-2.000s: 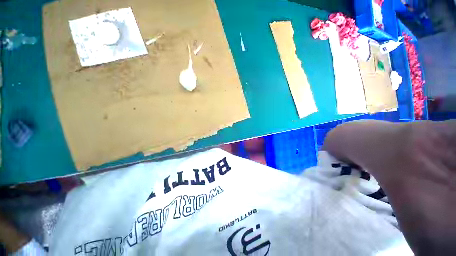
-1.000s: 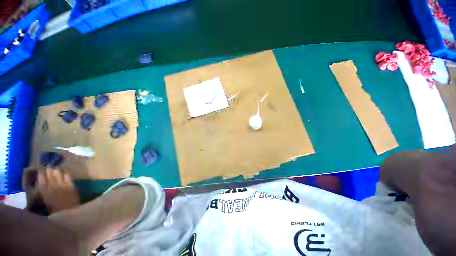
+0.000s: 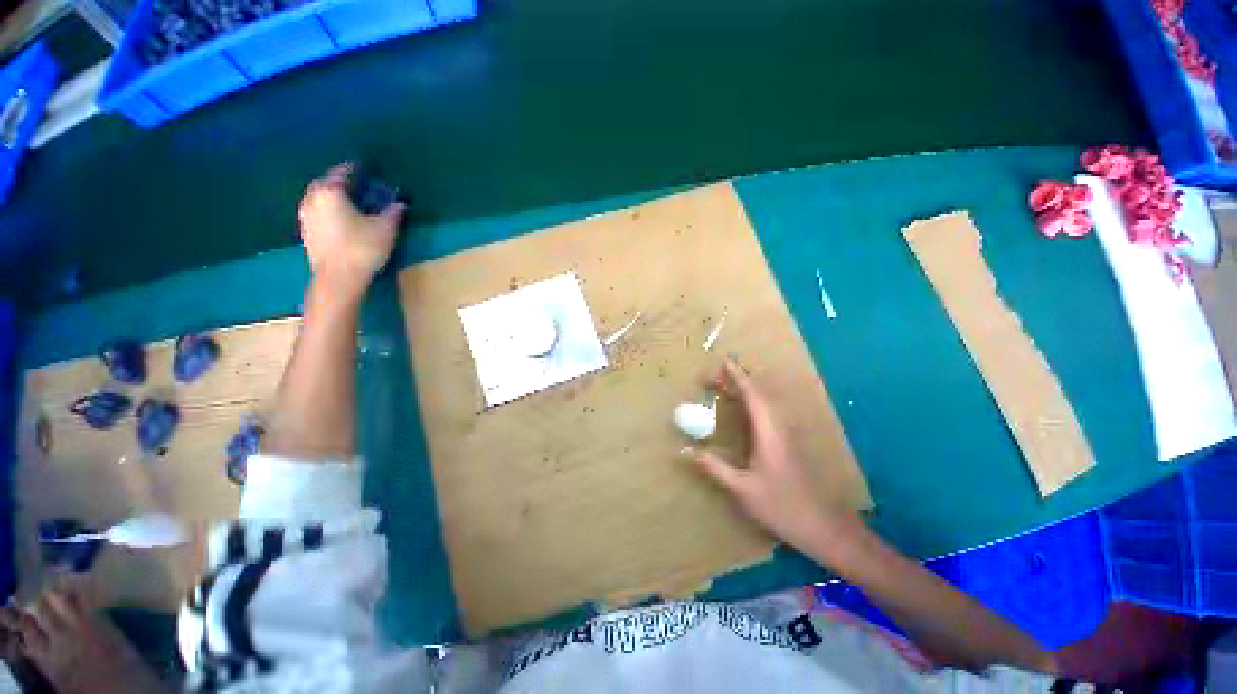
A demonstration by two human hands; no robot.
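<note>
My left hand (image 3: 349,231) is at the far side of the bench, its thumb and fingers around a dark-blue piece (image 3: 375,193), partly hidden by them. My right hand (image 3: 767,468) is over the cardboard sheet (image 3: 570,522), thumb and fingers apart on either side of a white glue bottle (image 3: 696,419). The bottle lies on the sheet and its thin nozzle points up towards my fingertips. A white round disc (image 3: 539,330) lies on a white square (image 3: 488,355) on the same sheet.
Left, a neighbour's hand (image 3: 82,648) is beside another mat (image 3: 95,468) with several navy pieces (image 3: 158,423) and a white bottle (image 3: 143,530). Blue bin (image 3: 285,61) behind; cardboard strip (image 3: 997,346), red-pink pieces (image 3: 1137,190) at right. Loose white tips (image 3: 715,330) lie near my right hand.
My left hand has reached forward to the dark-blue piece at the back. My right hand has come from the bench's front right edge over the sheet to the bottle. The view has shifted.
</note>
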